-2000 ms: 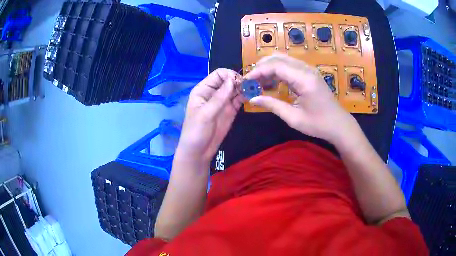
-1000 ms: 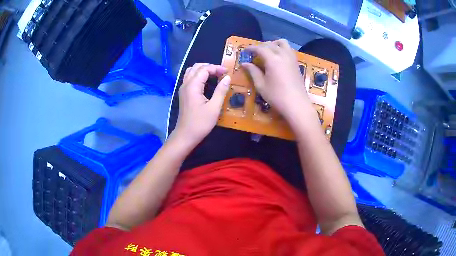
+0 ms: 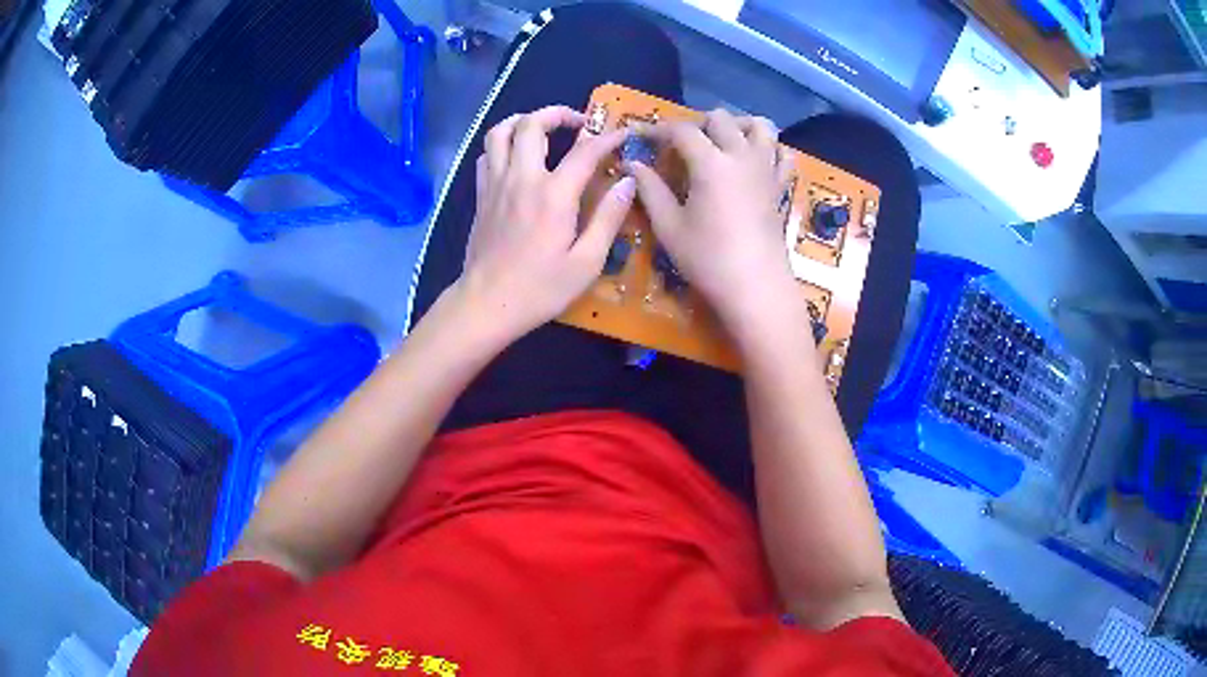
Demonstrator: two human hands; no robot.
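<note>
The orange fixture [image 3: 761,331] lies tilted across my dark-trousered thighs. A small blue-grey lens holder [image 3: 638,150] sits at its far left nest. My right hand [image 3: 721,205] has thumb and forefinger around this part from the right. My left hand [image 3: 536,218] has its thumb and forefinger tips at the part's left side; whether they grip it is hidden. A black lens assembly [image 3: 830,218] sits in the far right nest. Other dark parts show in the near row, partly covered by my hands.
Stacks of black trays [image 3: 133,476] stand on blue stools [image 3: 285,344] at left. A lens tray [image 3: 1013,357] lies on a blue stool at right, with more black trays at lower right. A white machine [image 3: 986,119] with a dark panel and red button stands beyond my knees.
My right hand has gone from the middle of the fixture to the far left nest. My left hand has moved up and inward from near the chest to the same nest. The view has tilted.
</note>
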